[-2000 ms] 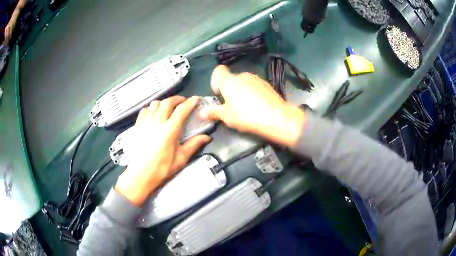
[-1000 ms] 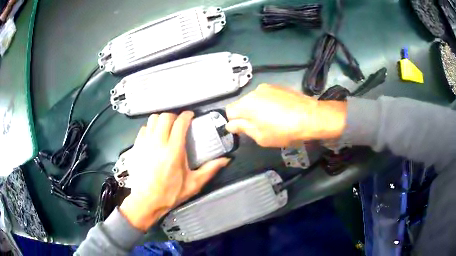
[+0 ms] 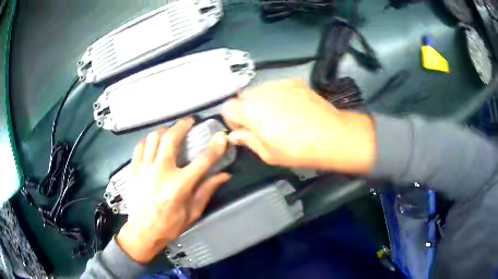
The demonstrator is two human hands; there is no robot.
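Four light-grey ribbed power units lie side by side on the green bench. My left hand (image 3: pixel 164 188) lies over the third power unit (image 3: pixel 203 143), fingers spread across its case and pressing on it; its left end shows an end plate with screw ears. My right hand (image 3: pixel 289 122) is at that unit's right end, thumb and fingers pinched together; what they pinch is hidden. The second power unit (image 3: pixel 175 90) lies just behind, with end plates at both ends. The nearest power unit (image 3: pixel 235 226) lies in front, with a bare cable notch at its right end.
The farthest power unit (image 3: pixel 153 41) lies at the back. Tied black cables (image 3: pixel 330 52) lie behind my right hand, more cables (image 3: pixel 54 169) at left. A yellow hand tool (image 3: pixel 434 59) and a screw bowl (image 3: pixel 478 54) are at right. A blue crate (image 3: pixel 409 223) sits below the bench edge.
The view has shifted, first downward along the bench and then slightly. Both hands have gone from the second unit to the third. The left index finger now reaches nearer its right end.
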